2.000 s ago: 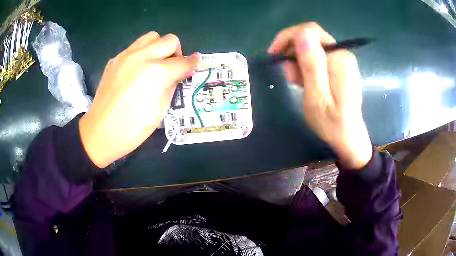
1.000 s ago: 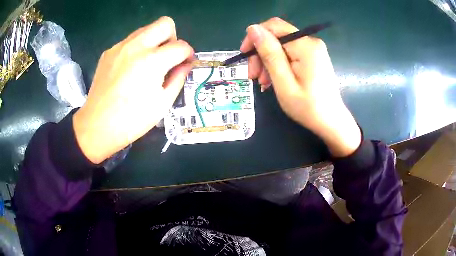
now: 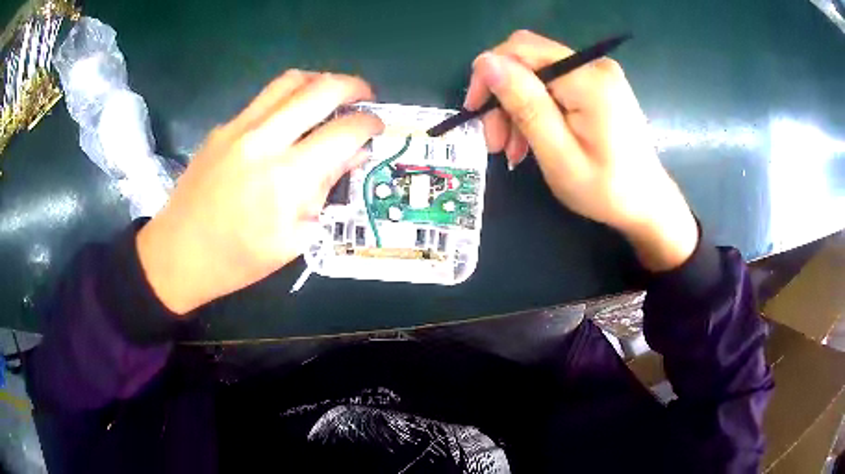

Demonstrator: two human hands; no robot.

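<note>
An open white socket housing lies on the dark green bench. A green circuit board fills its right middle, and a green wire runs down beside it. A brass strip lies along the lower edge. A pale strip at the upper edge is overexposed. My left hand grips the housing's left and upper-left side, covering part of it. My right hand holds a thin black pointed tool like a pencil, its tip at the housing's upper edge.
Crumpled clear plastic lies left of my left hand. Brass pieces with white wires lie at the far upper left. Brown cardboard cartons stand at the lower right, below the bench edge. Clear plastic shows at the top right corner.
My right hand came in from the right and brought the tool tip to the housing's upper edge. My left fingers moved from the brass strip onto the housing's upper-left edge. The housing shifted slightly right and down.
</note>
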